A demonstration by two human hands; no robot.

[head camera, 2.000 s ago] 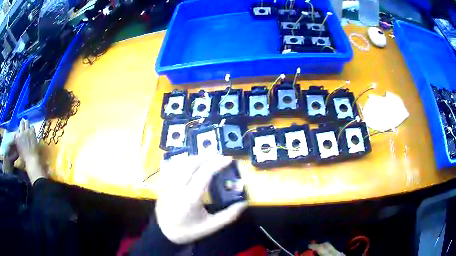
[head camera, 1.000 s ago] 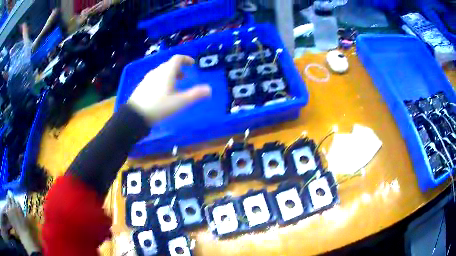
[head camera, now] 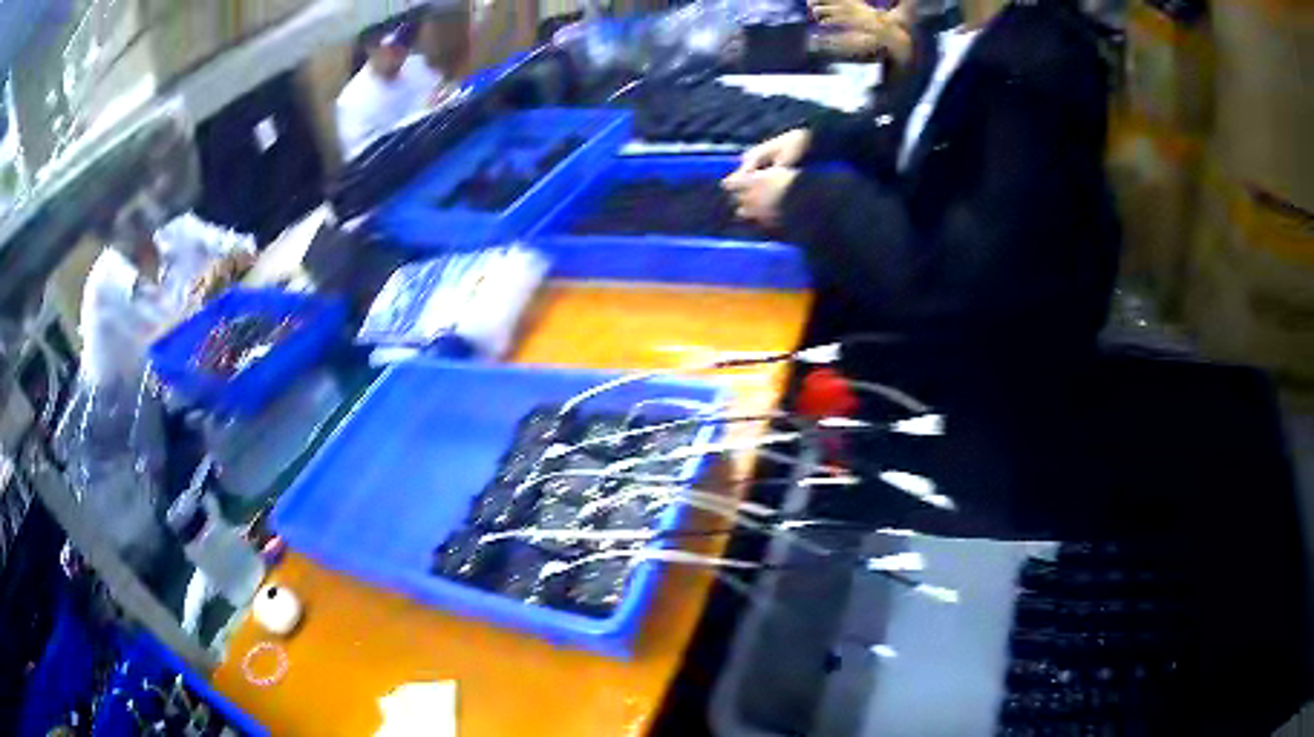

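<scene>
Neither of my hands is in view. Nearest in front of me, a blue parts bin (head camera: 353,497) stands on the orange-yellow tabletop (head camera: 533,677). Its right part holds several dark cabled units (head camera: 577,504) in rows. Their white cables hang over the bin's right edge, ending in white plugs (head camera: 918,491). The bin's left part shows bare blue floor. A white round item (head camera: 275,609), a pale pink ring (head camera: 265,662) and a white paper scrap (head camera: 419,708) lie near the lower left. The view is blurred.
A person in dark clothes (head camera: 994,187) stands at the table's far right, hands over another blue bin (head camera: 677,262). White bags (head camera: 454,300) lie between bins. A grey-white tote (head camera: 749,648) with dark parts is below right. Cartons stand at the back right; other people are left.
The view has swung right, away from the square modules and their bin. The cabled-unit bin is now central. The hand seen reaching over the module bin is out of view.
</scene>
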